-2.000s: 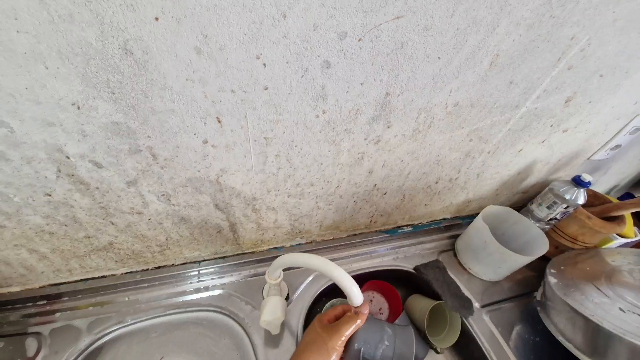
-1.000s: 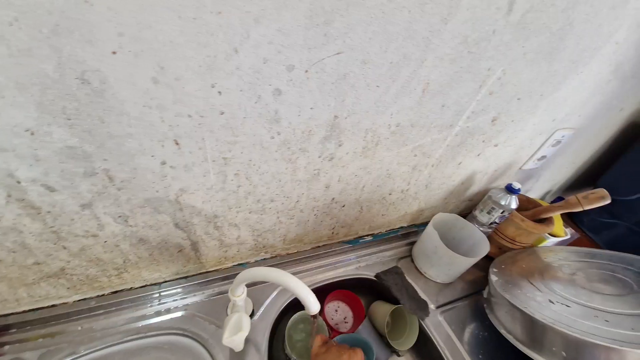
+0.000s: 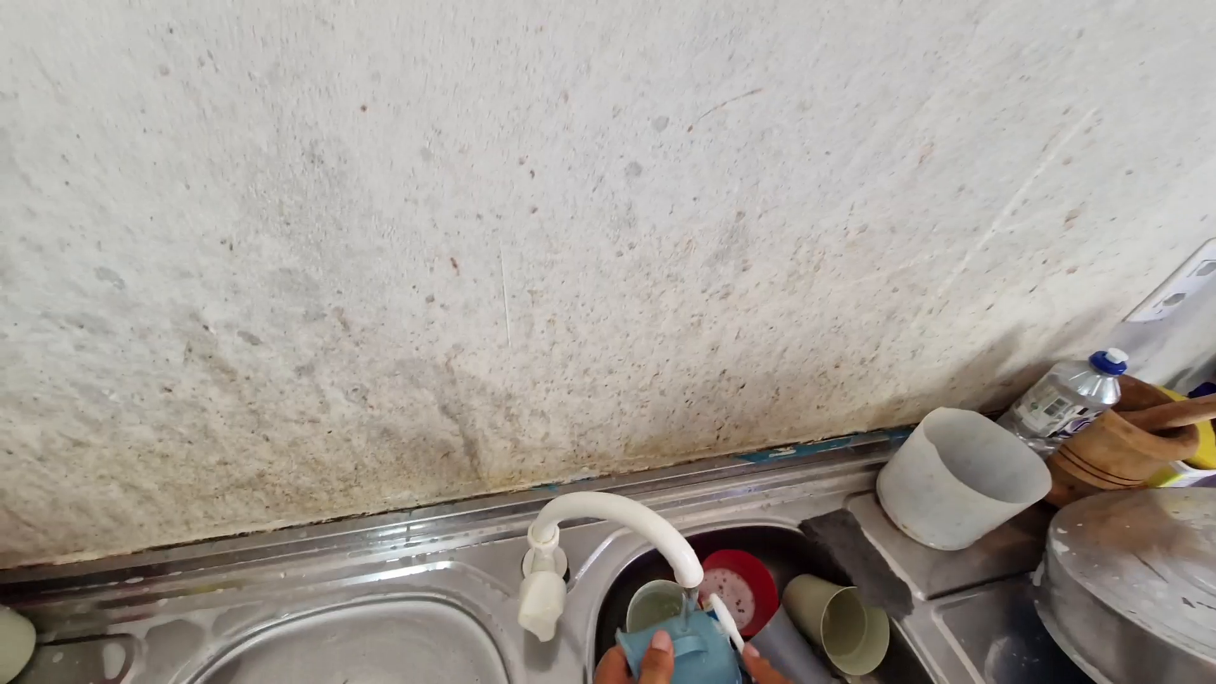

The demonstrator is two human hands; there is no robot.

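Observation:
Water runs from the white plastic faucet [image 3: 617, 508] onto a light blue plastic cup [image 3: 682, 651] at the bottom of the view. My left hand [image 3: 646, 665] grips the cup from its left side. Against the cup's right side, my right hand [image 3: 762, 668] holds a white-handled brush [image 3: 728, 622]; its far end is hidden. Behind them in the round steel basin lie a red bowl [image 3: 746, 584] with foamy liquid, a pale green cup [image 3: 654, 606], olive-green cups [image 3: 831, 617] on their side and a grey container [image 3: 790, 651], partly hidden.
A dark grey cloth [image 3: 860, 560] lies over the basin's right rim. Farther right are a whitish plastic tub [image 3: 936, 503], a clear bottle with a blue cap [image 3: 1064, 404], a wooden mortar [image 3: 1111, 451] and a large metal lid [image 3: 1140, 570]. Another basin [image 3: 351, 651] is on the left.
The light blue cup, low in the basin one second ago, is now raised under the faucet in my left hand. My right hand with the brush has come into view.

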